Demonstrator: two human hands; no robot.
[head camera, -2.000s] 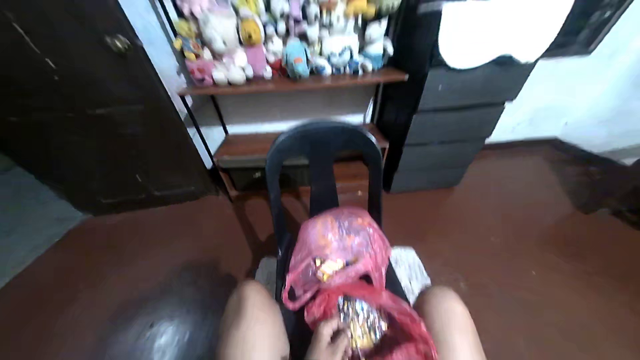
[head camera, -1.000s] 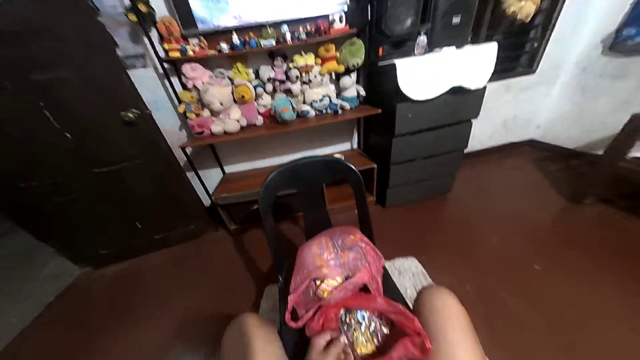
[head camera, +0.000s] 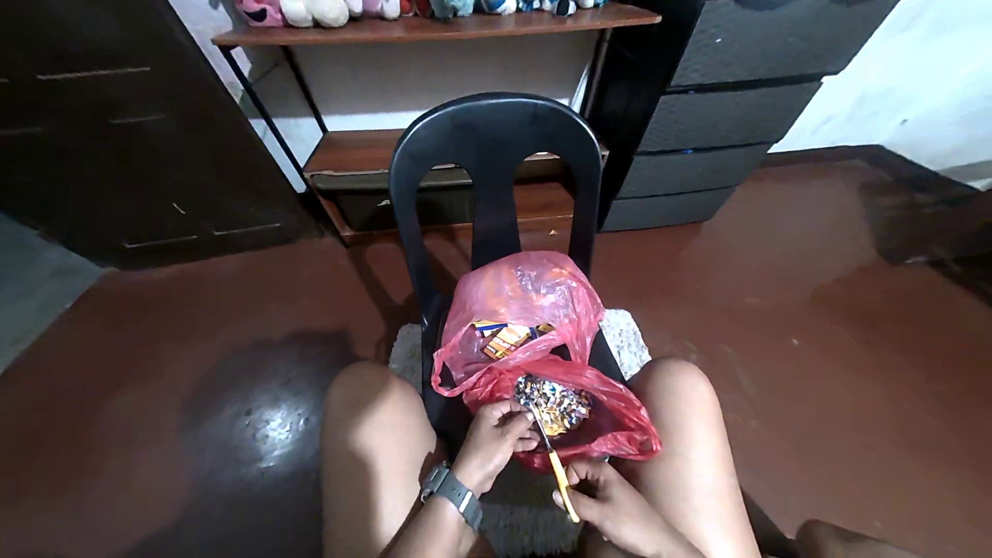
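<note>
My right hand is closed on the yellow handle of a pair of scissors, its metal end pointing up toward my left hand. At the near left rim of a red plastic bag, my left hand pinches something too small to make out, close to the scissors' tip. Many small shiny, multicoloured pieces lie inside that bag. Behind it a pink plastic bag holds small printed packets. Both bags rest on a black plastic chair.
My knees flank the chair seat. Beyond the chair back stands a wooden shelf with plush toys, beside a black drawer unit. A dark door is at the left. A pale textured mat shows under the chair.
My right hand with the scissors has come into view at the lower right. My left hand stays by the red bag. The view has tilted down since one second ago.
</note>
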